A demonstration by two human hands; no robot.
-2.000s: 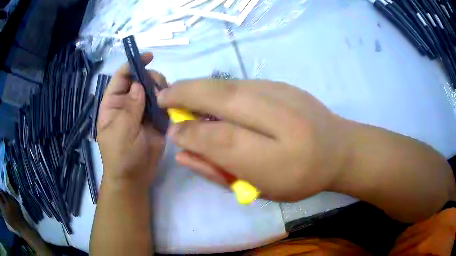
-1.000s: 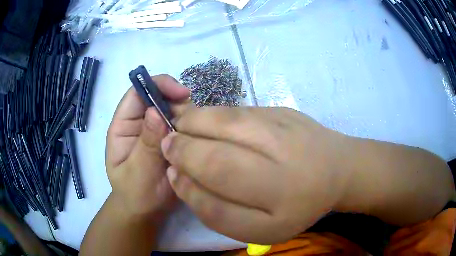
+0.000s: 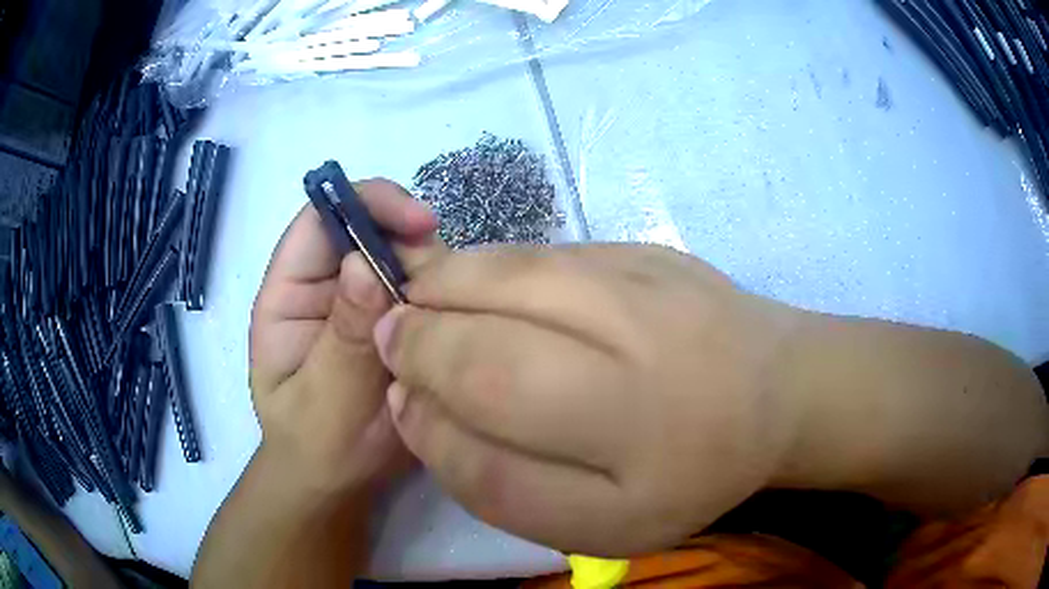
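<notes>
My left hand (image 3: 328,345) grips a black tube (image 3: 351,224) with its far end sticking up past my fingers. My right hand (image 3: 575,380) is closed around the screwdriver (image 3: 598,572); only its yellow end cap shows below my palm and its thin metal shaft shows at my fingertips. The shaft lies along the groove of the tube, with its tip towards a small silvery piece near the tube's far end. The red handle is hidden by my right hand. A round pile of small screws (image 3: 489,190) lies just beyond my hands.
A heap of black tubes (image 3: 81,288) lies at the left. White strips (image 3: 357,40) lie on a clear plastic bag (image 3: 184,69) at the back. Black pieces with white marks (image 3: 989,58) lie at the far right. A person's forearm (image 3: 46,524) shows at the lower left edge.
Since two seconds ago, the screwdriver has turned from pointing its cap at the tube to laying its shaft along it. The screw pile has come into view. Over the last second my hands moved only slightly.
</notes>
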